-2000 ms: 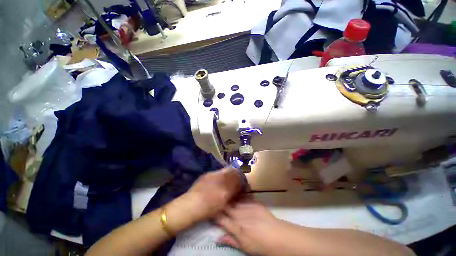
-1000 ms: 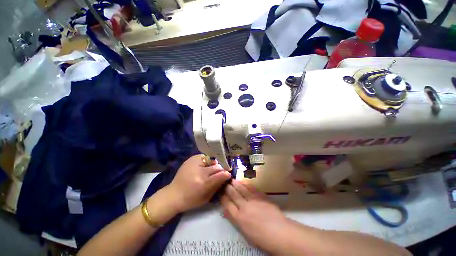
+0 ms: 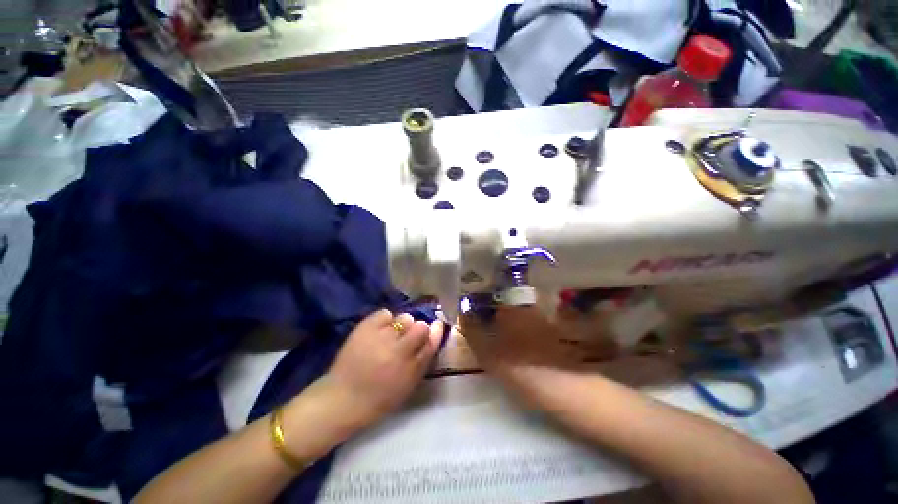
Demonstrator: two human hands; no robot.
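The dark navy garment piece (image 3: 226,226) lies heaped left of the white sewing machine head (image 3: 591,236), its edge running to the needle area. My left hand (image 3: 384,359), with a ring and a gold bracelet, pinches the navy cloth just left of the needle. My right hand (image 3: 507,340) is blurred under the machine head, right of the needle; its fingertips are hidden and I cannot tell whether it holds anything. The presser foot and needle are too blurred to make out. A light patch (image 3: 112,405) shows on the navy cloth at the lower left.
Blue scissors handles (image 3: 734,384) and fabric scraps (image 3: 630,320) lie under the arm. A red-capped bottle (image 3: 679,84) and pale cut pieces (image 3: 556,49) are behind the head. A crumpled plastic bag (image 3: 30,167) is at far left. A printed ruler (image 3: 443,477) marks the table's front.
My right hand has moved from beside my left fingers to under the machine head, to the right. My left hand has stayed at the cloth near the needle. The view has shifted slightly.
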